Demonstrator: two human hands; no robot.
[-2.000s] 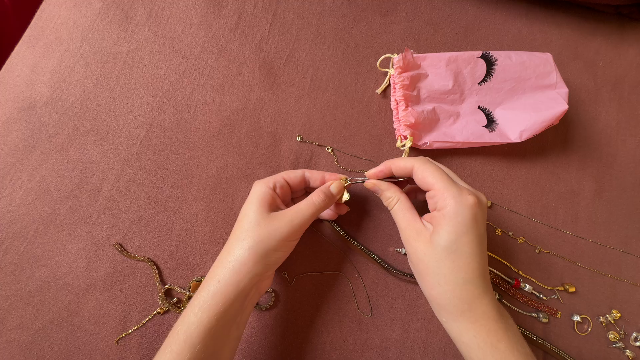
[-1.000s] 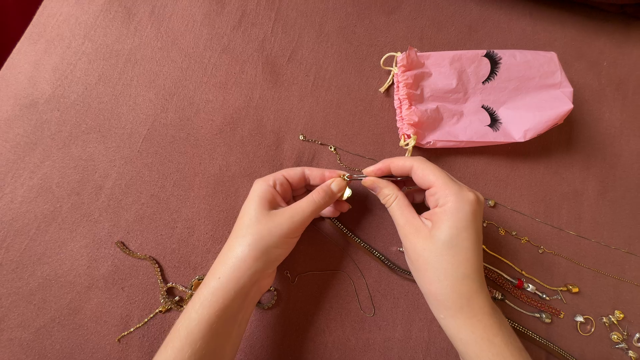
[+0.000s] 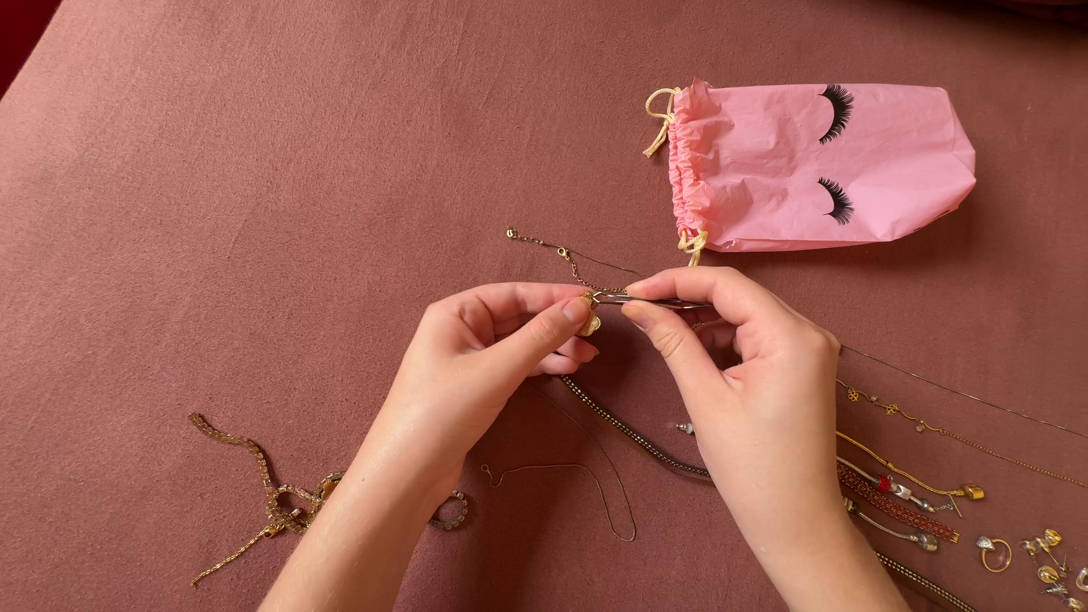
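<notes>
My left hand [image 3: 510, 340] pinches a small gold-coloured jewellery piece [image 3: 592, 323] between thumb and forefinger, near the middle of the view. My right hand [image 3: 739, 365] holds metal tweezers [image 3: 663, 301] level, with their tips touching the top of the gold piece. Fingers cover part of the piece, so its full shape is hidden. Just behind the hands lies a chain with a clasp [image 3: 563, 252]. Below them are a thin chain [image 3: 595, 480] and a thick dark beaded-looking chain [image 3: 629, 432], which passes under my right hand.
A pink drawstring pouch [image 3: 782, 170] printed with black eyelashes lies at the upper right. Tangled gold-toned chains [image 3: 272, 493] are at the lower left. To the right lie a gold chain with small charms [image 3: 891, 410], a red bracelet [image 3: 901, 507], a ring [image 3: 996, 557] and several earrings [image 3: 1050, 574].
</notes>
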